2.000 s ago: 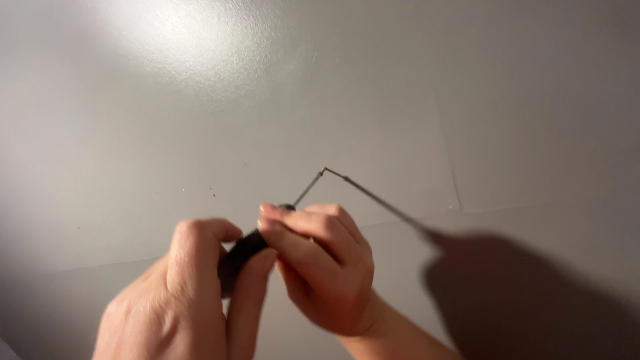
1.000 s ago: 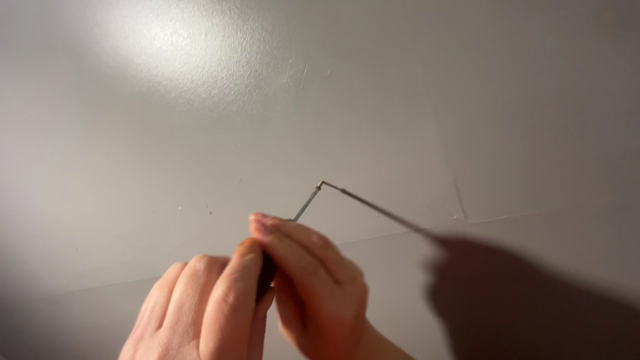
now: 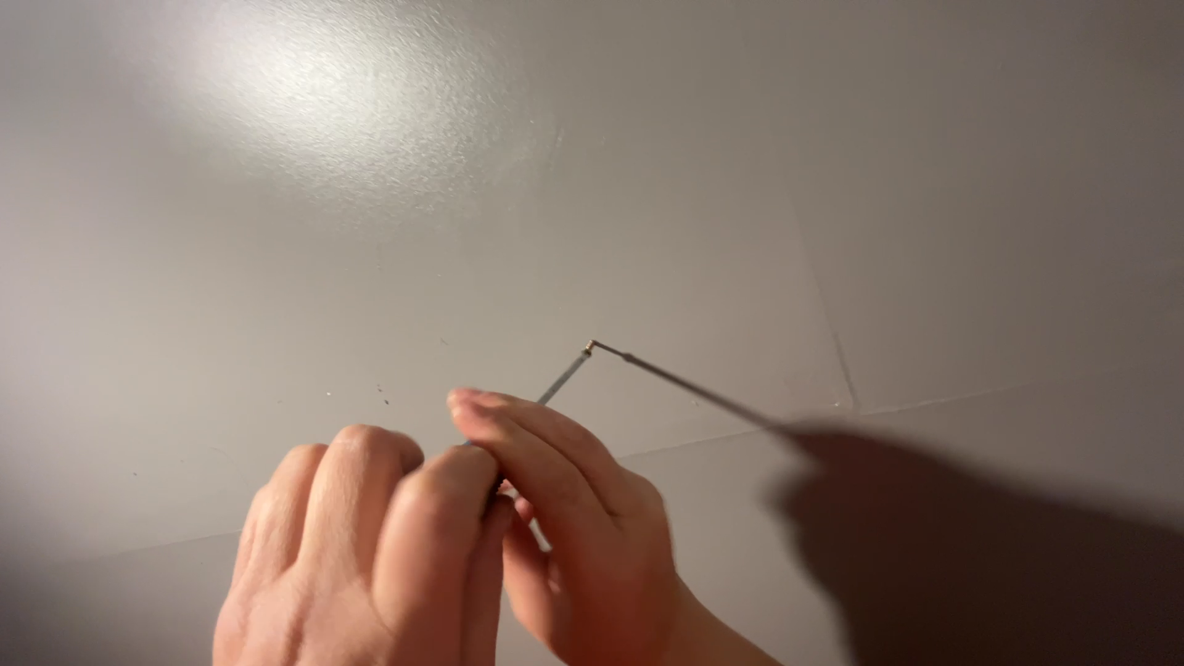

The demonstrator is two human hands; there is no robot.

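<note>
A screwdriver's thin metal shaft (image 3: pixel 562 377) slants up and to the right. Its tip meets a small brass-coloured screw (image 3: pixel 590 348), which touches the smooth grey painted surface (image 3: pixel 573 250). My left hand (image 3: pixel 370 546) is closed around the dark handle, most of it hidden by the fingers. My right hand (image 3: pixel 592 527) lies against my left hand, its fingers bent over the lower shaft and the top of the handle. How firmly the right fingers press on the shaft cannot be seen.
A faint seam (image 3: pixel 684 444) crosses the surface behind my hands, and a short line (image 3: pixel 844 370) rises from it at the right. Several small specks mark the left part. A bright glare spot lies at the upper left, and a dark shadow of the hands and tool falls at the lower right.
My left fingers have shifted on the handle, which showed more two seconds ago and is now mostly covered. The screwdriver tip stays at the surface.
</note>
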